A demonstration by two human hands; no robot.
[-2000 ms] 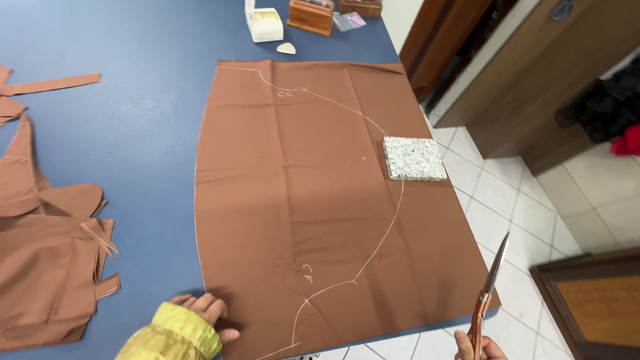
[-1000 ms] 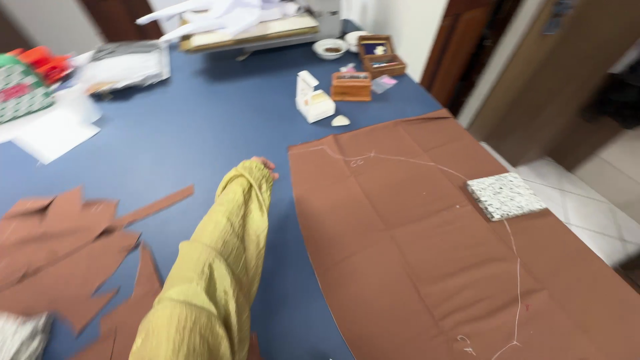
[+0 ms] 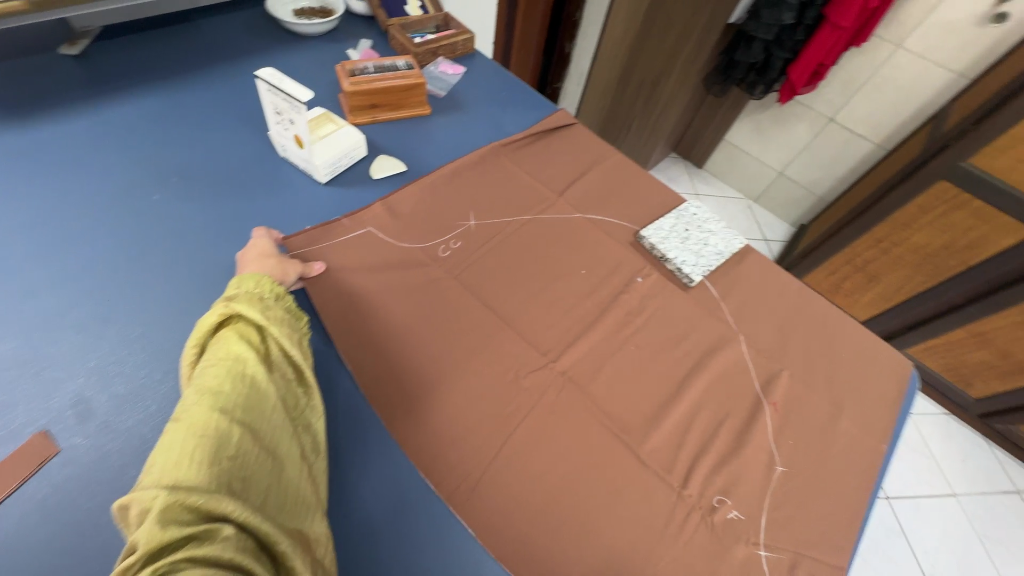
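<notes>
Brown fabric (image 3: pixel 512 320) with white chalk lines and marks lies on the blue table (image 3: pixel 160 192). My left hand (image 3: pixel 276 260), in a yellow-green sleeve, is at the fabric's upper left corner, thumb on top and the other fingers at its edge, pinching it. A speckled stone slab (image 3: pixel 694 242) rests on the fabric at the right, over part of the chalk line. My right hand is out of view, and so are the scissors.
Beyond the fabric stand an open white box (image 3: pixel 316 136), a piece of tailor's chalk (image 3: pixel 388 166), wooden boxes (image 3: pixel 384 90) and a white bowl (image 3: pixel 306 14). A brown scrap (image 3: pixel 28 462) lies at far left. Tiled floor borders the table's right side.
My left hand has gone from the fabric's lower left edge to its upper left corner. My right hand with the scissors has left the view, which has shifted a lot.
</notes>
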